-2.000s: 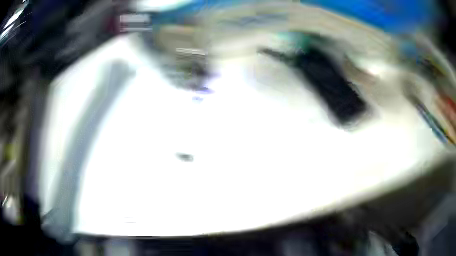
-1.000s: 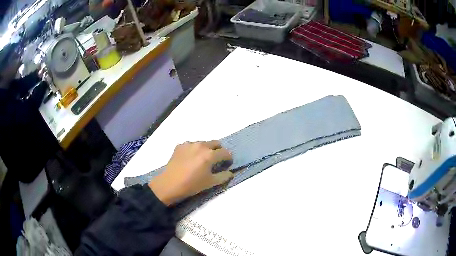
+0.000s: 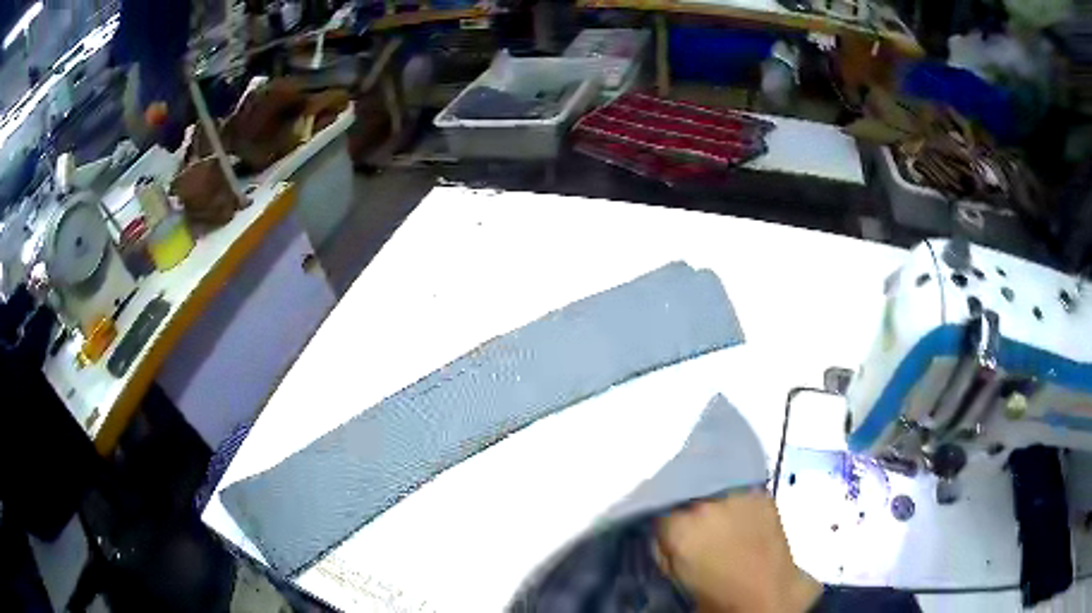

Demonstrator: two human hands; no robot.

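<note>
A curved grey-blue cut strip [image 3: 491, 395] lies flat on the white table, left of the sewing machine. My right hand [image 3: 736, 557] is at the bottom edge, reaching in from the right with a dark sleeve. Its fingers are closed on a second grey-blue piece [image 3: 707, 461], whose pointed end sticks up and is raised or folded. Dark, faintly patterned fabric [image 3: 617, 569] lies against this piece, blurred and cut off below. My left hand is not in view.
The white sewing machine head [image 3: 928, 323] with a blue stripe stands at the right, its lamp lit over the needle plate [image 3: 838, 539]. A black flat object [image 3: 1039, 527] is under the arm. Another bench [image 3: 204, 311] is at the left. Bins and red striped cloth [image 3: 671, 132] are behind.
The view has swung right. My left hand has let go of the strips and left the picture. My right hand has come in holding a grey-blue piece. One strip lies alone.
</note>
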